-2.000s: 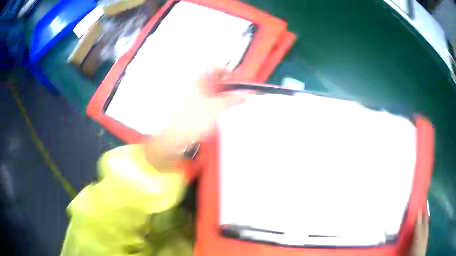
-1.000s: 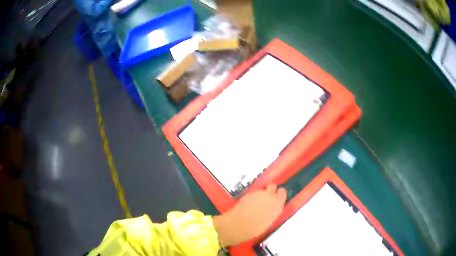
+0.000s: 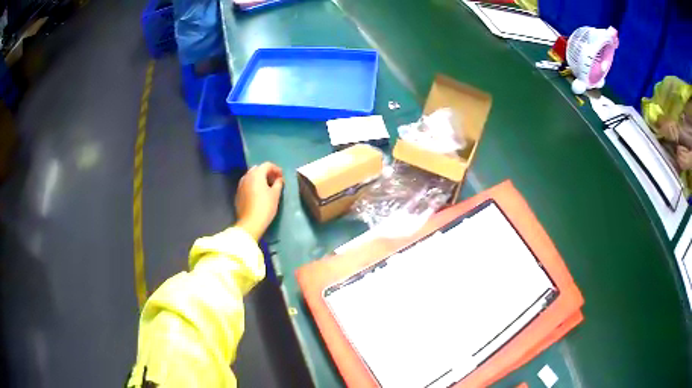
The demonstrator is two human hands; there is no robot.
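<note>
My left hand (image 3: 259, 198), in a yellow sleeve, is at the bench's left edge, left of the brown boxes. Its fingers are curled; nothing shows in them, but their inner side is hidden. My right hand is out of the picture. A large white panel (image 3: 448, 303) with a thin black border lies on an orange-red foam tray (image 3: 565, 292) at the lower right, cut off by the bottom edge. No hand touches it.
A closed-looking brown box (image 3: 341, 178) and an open one (image 3: 474, 114) stand beyond the tray with clear plastic bags (image 3: 402, 198). A blue bin (image 3: 307, 83), white card (image 3: 357, 130) and small white label (image 3: 547, 376) lie on the green bench (image 3: 531, 136). A fan (image 3: 592, 57) and a person's hands (image 3: 675, 132) are right.
My left hand has left the gap between the two trays and moved to the bench's left edge near the boxes. The view has shifted up the bench; the nearer panel is out of view.
</note>
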